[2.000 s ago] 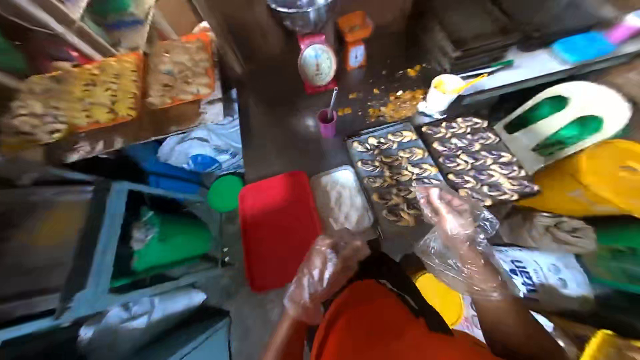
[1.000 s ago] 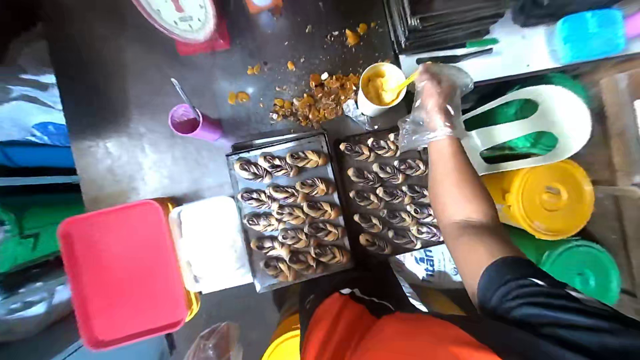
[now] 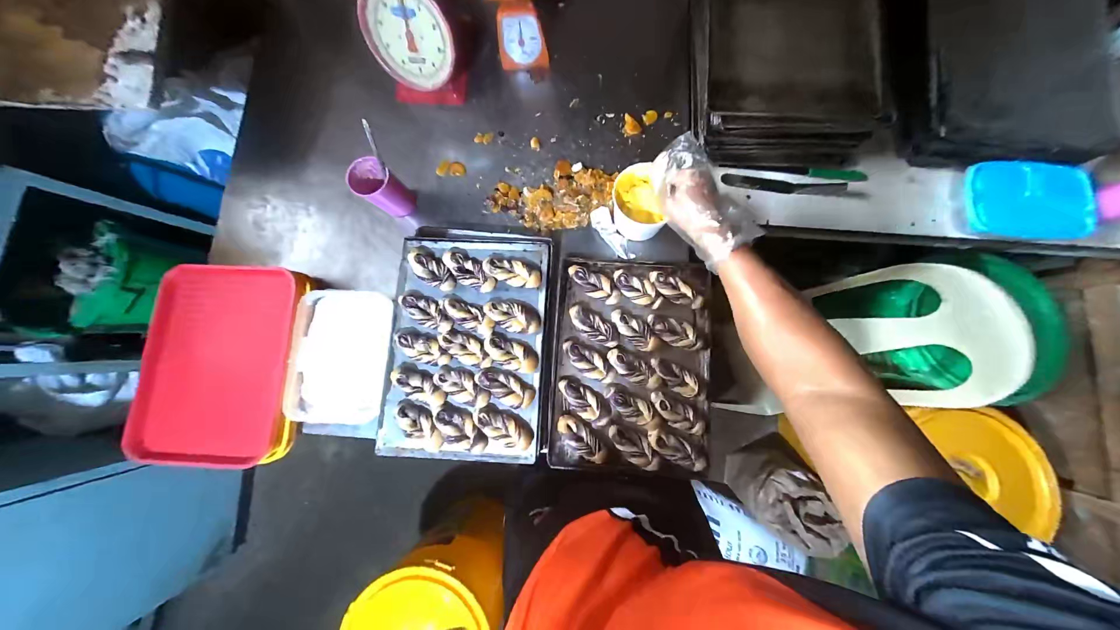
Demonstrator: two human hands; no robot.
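My right hand (image 3: 696, 192), in a clear plastic glove, is at the right rim of a white tub (image 3: 637, 203) of yellow spread; whether its fingers hold the tub or something in it cannot be told. Below the tub, two metal baking trays lie side by side, the left one (image 3: 544, 350) pale and the right one (image 3: 553, 385) dark, both filled with rows of twisted two-tone dough pieces (image 3: 512, 315). Brown and orange crumbs (image 3: 560, 199) are scattered left of the tub. My left hand is out of view.
A pink-purple cup (image 3: 385, 188) with a spoon stands left of the crumbs, below two dial scales (image 3: 411, 44). Red tray (image 3: 214, 363) and white container (image 3: 343, 357) are at left. Stacked dark trays (image 3: 792, 70), a green-handled knife (image 3: 787, 182) and a blue container (image 3: 1030, 199) lie at right.
My right hand was over the dough trays two seconds ago and is now at the tub. My left hand, in view earlier, has left the view. The yellow utensil seen in the tub earlier no longer shows.
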